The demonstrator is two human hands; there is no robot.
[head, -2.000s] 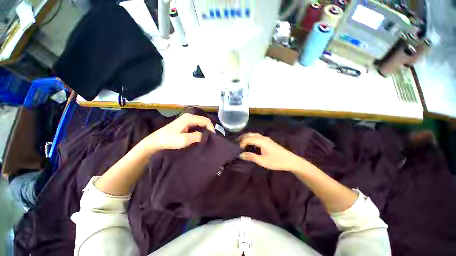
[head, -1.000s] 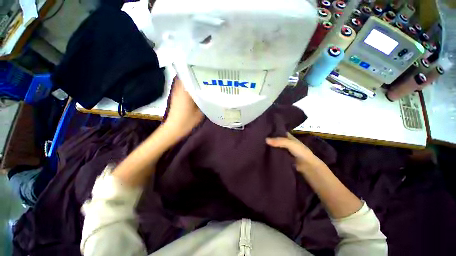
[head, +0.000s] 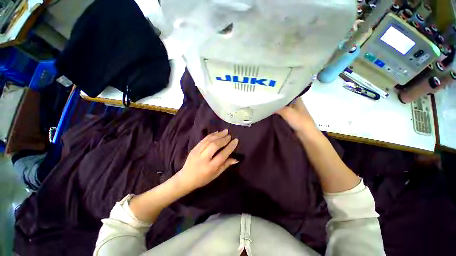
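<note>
The plum trousers lie from under the machine head down over my lap. The big white JUKI machine head fills the top centre and hides the needle area. My left hand rests on the cloth just below the head's tip, fingers slightly spread. My right hand is at the cloth's right edge beside the head, its fingertips partly hidden; whether it grips the cloth cannot be told.
A black garment lies on the white table at left. At right are a control panel, a light blue cone, snips and brown spools. Plum heaps lie at both sides. A blue crate stands at far left.
My left hand has come from beside the head down onto the cloth in front. My right hand has moved up to the head's right side. The cloth lies further left under the head.
</note>
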